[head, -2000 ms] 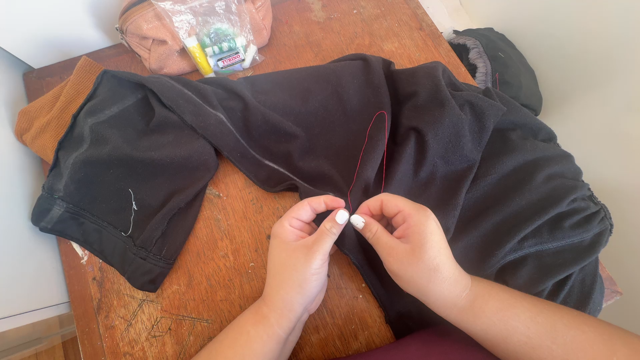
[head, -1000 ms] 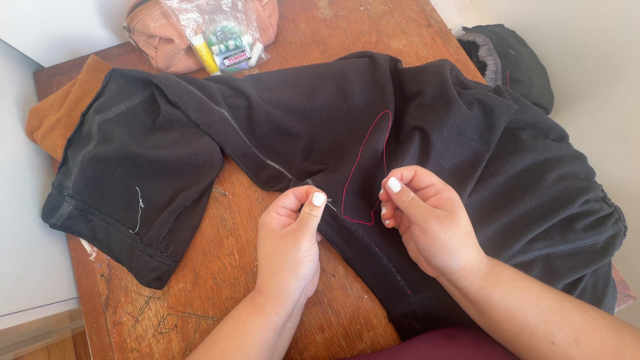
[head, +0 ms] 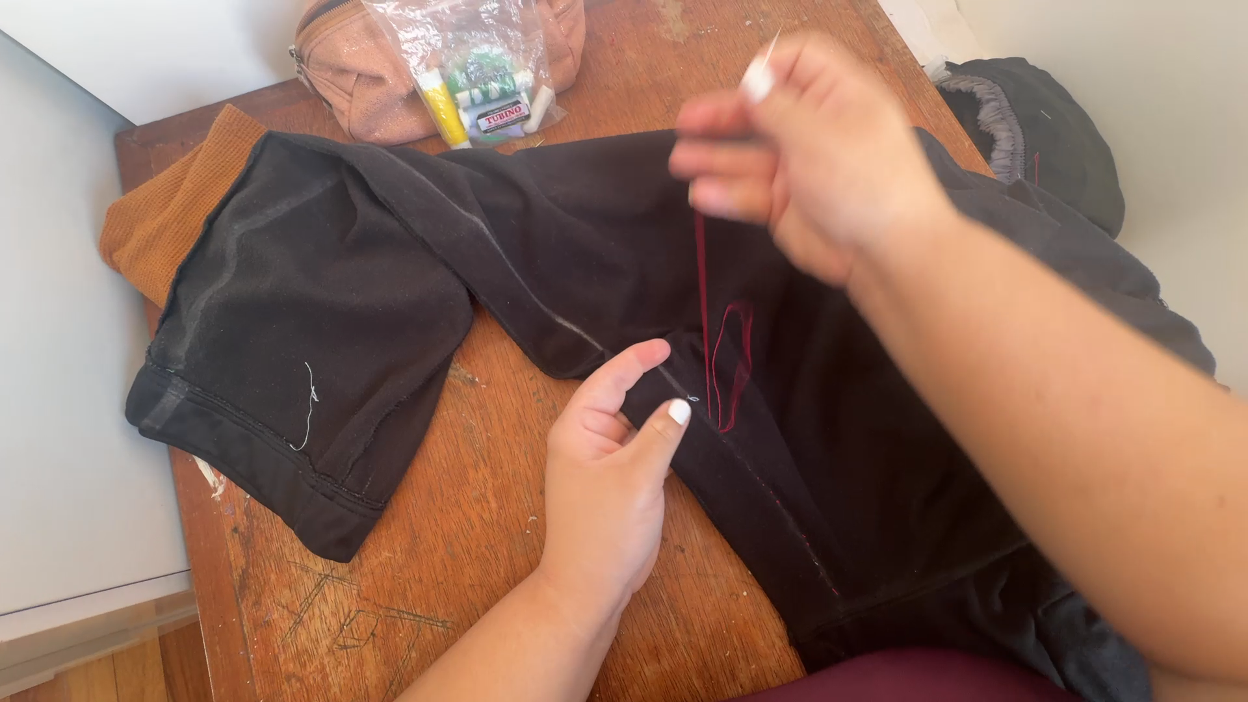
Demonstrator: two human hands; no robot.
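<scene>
A black fabric garment with a brown ribbed knit part at its far left lies across a wooden table. My right hand, slightly blurred, is raised above the garment, thumb and index finger pinched on a thin needle. Dark red thread hangs below that hand, with a loop near the garment's seam. My left hand is beside the seam, thumb and index finger apart, with nothing seen between them. Red stitches show along the lower seam. A loose pale thread lies on the left part.
At the back, a clear plastic bag of thread spools and small tubes leans on a pinkish-brown zippered pouch. The table has scratches near its front left. Another dark fabric item with a gray gathered edge is at the back right.
My hands have moved apart. The right hand has risen, drawing the red thread upward. The left thumb and index finger, earlier pinched together, are now separated.
</scene>
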